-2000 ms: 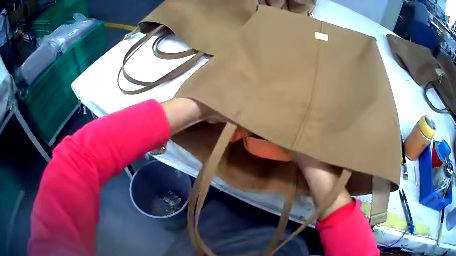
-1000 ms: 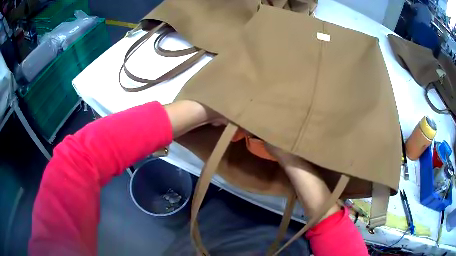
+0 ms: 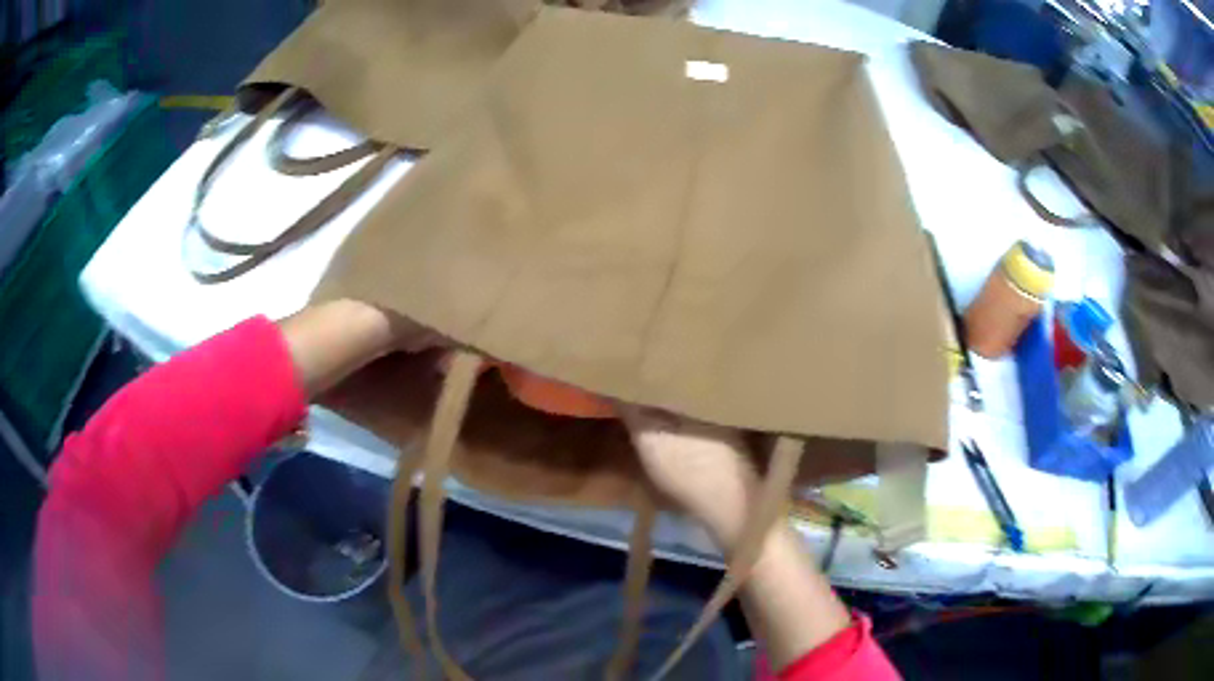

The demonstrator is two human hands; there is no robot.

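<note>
The large brown tote bag [image 3: 599, 226] lies on the white-covered table with its mouth towards me. A small white label [image 3: 706, 71] is near its far edge. Its long handles [image 3: 446, 452] hang over the near table edge. An orange inner pocket [image 3: 566, 395] shows in the mouth. My left hand [image 3: 386, 327] reaches in at the mouth's left side, its fingers hidden under the bag's upper panel. My right hand [image 3: 659, 439] is in the mouth beside the pocket, its fingers also hidden. What either hand grips cannot be seen. The picture is slightly blurred.
A second brown bag [image 3: 386, 67] lies behind at left, and more brown bags [image 3: 985, 107] at right. An orange bottle [image 3: 1009, 299], a blue tray [image 3: 1052, 426] and a thin dark tool [image 3: 992, 492] stand or lie at right. A bin [image 3: 320, 526] is below; green crates [image 3: 67, 306] are at left.
The view has turned right, so everything sits further left in the picture. My right hand has shifted inside the bag's mouth. My left hand stays at the left side.
</note>
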